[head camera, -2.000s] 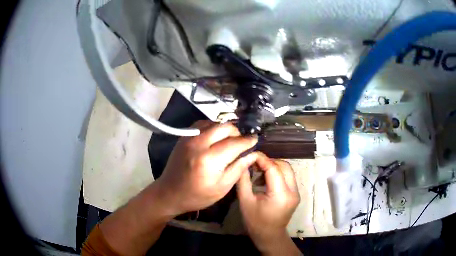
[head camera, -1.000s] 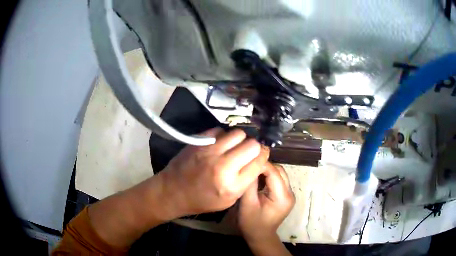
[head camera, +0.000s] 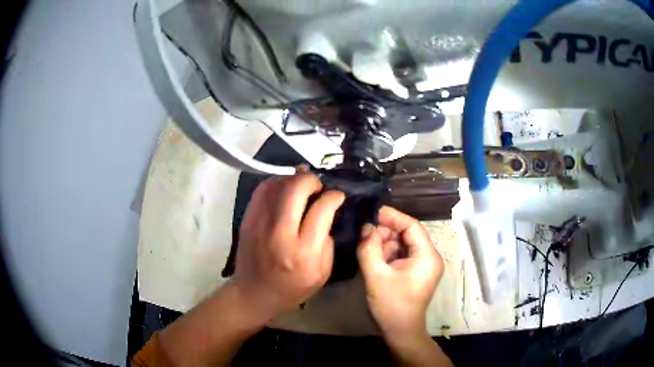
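The black fabric workpiece (head camera: 351, 226) is bunched between both hands, just below the needle area. More of it lies flat behind and left of my left hand. My left hand (head camera: 283, 240) presses and grips the cloth from the left, with its fingers near the presser area. My right hand (head camera: 400, 261) pinches the cloth's right edge between thumb and finger. The needle and presser foot are hidden by the black tension discs (head camera: 364, 136). The dark cylinder arm (head camera: 423, 195) shows right of the cloth.
The pale sewing machine head (head camera: 459, 54) fills the top. A blue tube (head camera: 482, 107) ends in a white flat head (head camera: 492, 251) at the right. A pale curved bar (head camera: 186, 118) arcs at the left. Loose black threads (head camera: 543, 276) lie on the worn cream tabletop (head camera: 183, 236).
The hands have moved apart, showing more bunched black cloth between them. My left hand has turned more upright. The camera view has also shifted.
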